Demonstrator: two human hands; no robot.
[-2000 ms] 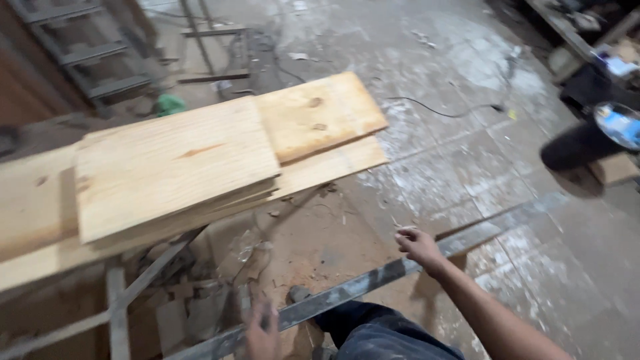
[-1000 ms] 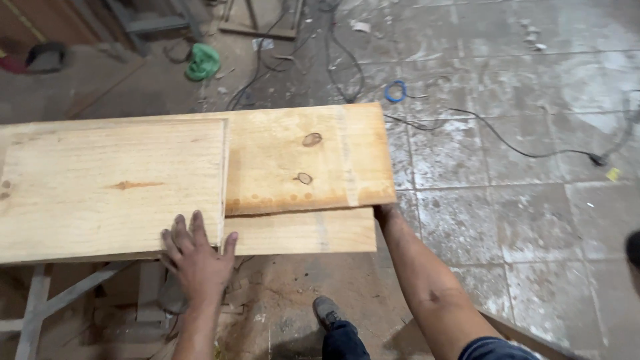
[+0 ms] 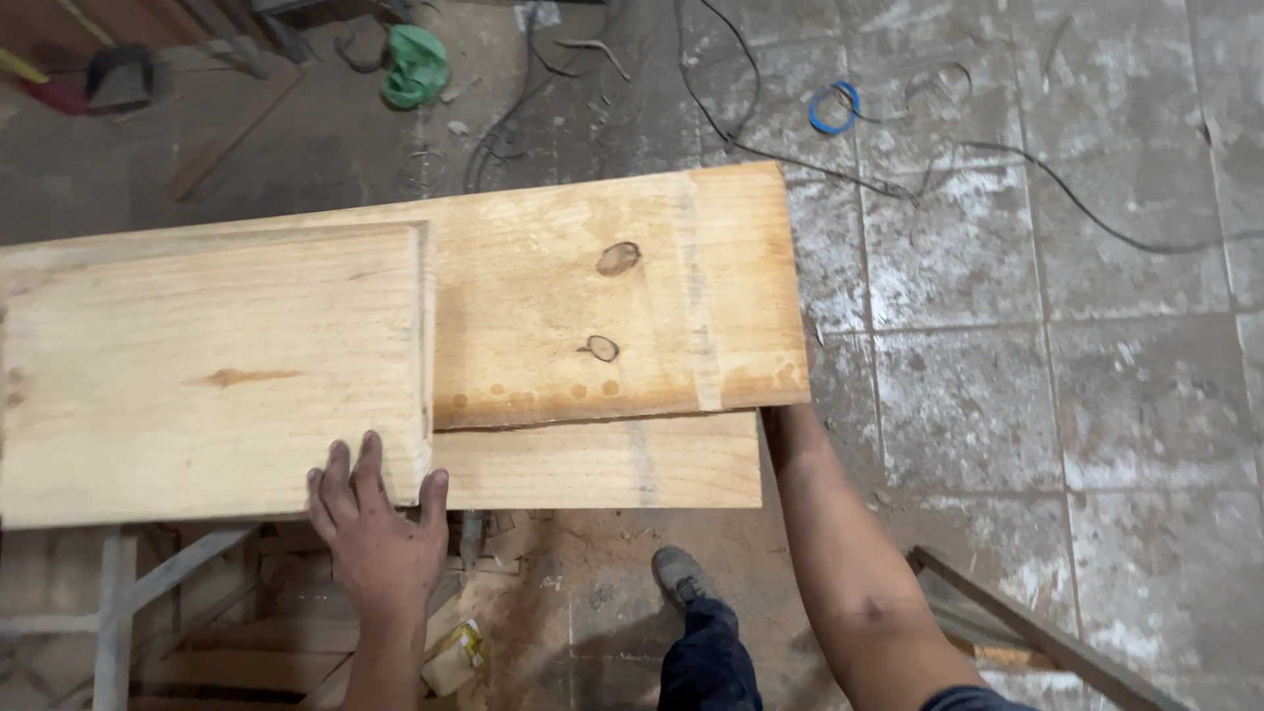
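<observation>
My left hand (image 3: 380, 528) rests with spread fingers on the front right corner of a short pine board (image 3: 217, 326), its thumb at the board's right end. This board lies on a longer pine board with two dark knots (image 3: 533, 296), which reaches out to the right. A pale narrower board (image 3: 592, 464) shows along the front edge, below the knotted one. My right forearm reaches up beneath the right end of the knotted board; the right hand is hidden under the wood, so its grip does not show.
A metal trestle frame (image 3: 117, 612) stands under the boards at the left. Black cables (image 3: 1086, 212), a blue coil (image 3: 834, 107) and a green plastic bag (image 3: 415, 67) lie on the dusty tiled floor. A metal bar (image 3: 1047, 632) slants at the lower right.
Two seconds ago both hands were off the boards, the right one at a long metal bar. Since then the left has come onto the short board and the right has gone under the knotted board's end.
</observation>
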